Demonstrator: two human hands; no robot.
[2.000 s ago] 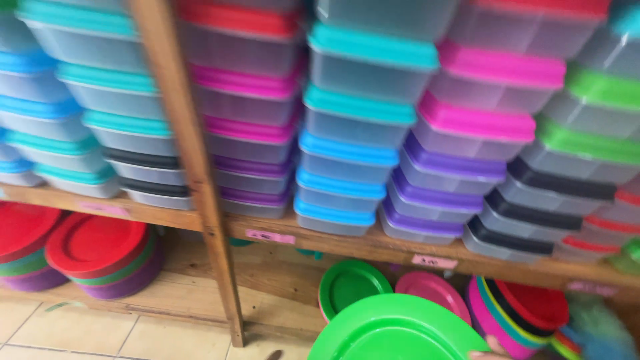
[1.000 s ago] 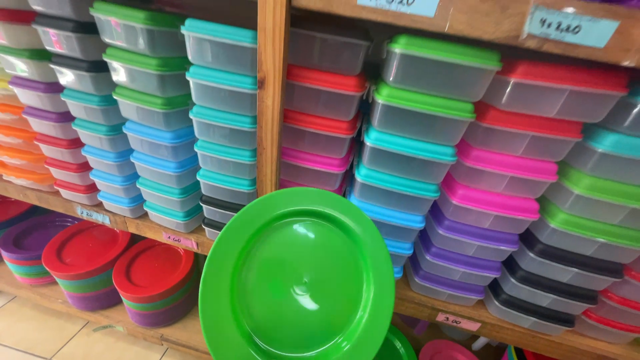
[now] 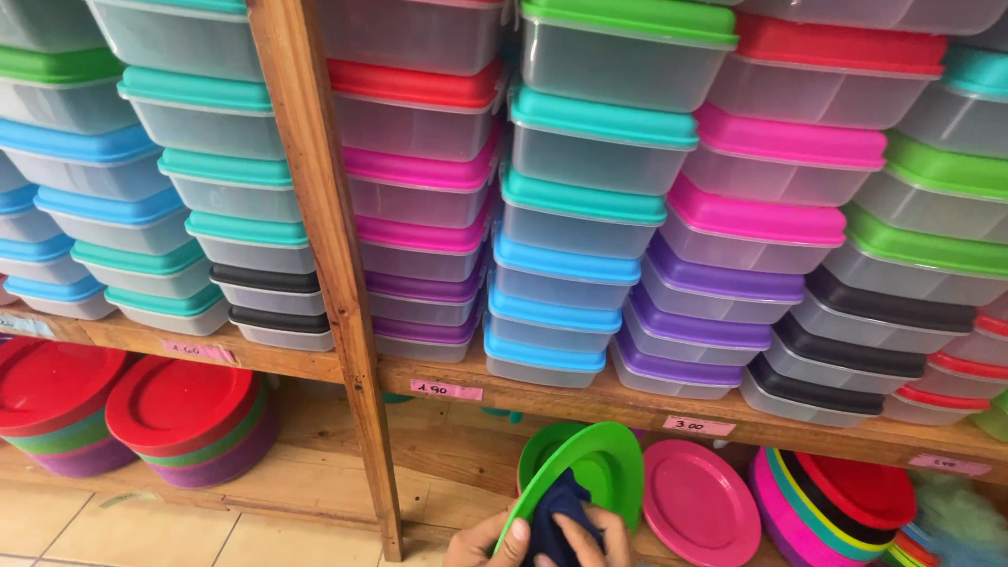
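Observation:
A green plastic plate (image 3: 610,465) is held tilted on its edge at the bottom centre. My left hand (image 3: 492,542) grips its lower left rim, thumb on the near face. Bunched against the plate's face is a dark blue cloth (image 3: 557,524), with my right hand (image 3: 587,539) closed on it. Both hands are partly cut off by the lower frame edge. Just behind the held plate, another green plate (image 3: 543,449) shows on the low shelf, and a pink plate (image 3: 701,504) lies to the right.
Stacked clear containers with coloured lids (image 3: 587,213) fill the shelf above, split by a wooden post (image 3: 339,276). Below stand red-topped plate stacks (image 3: 185,402) at left and a multicoloured stack (image 3: 854,488) at right. Pink price tags (image 3: 446,390) line the shelf edge. Floor tiles (image 3: 291,543) show lower left.
The green plate, seen face-on one second ago, is now tilted nearly edge-on and lower. Both hands and the blue cloth have come into view. The view has shifted.

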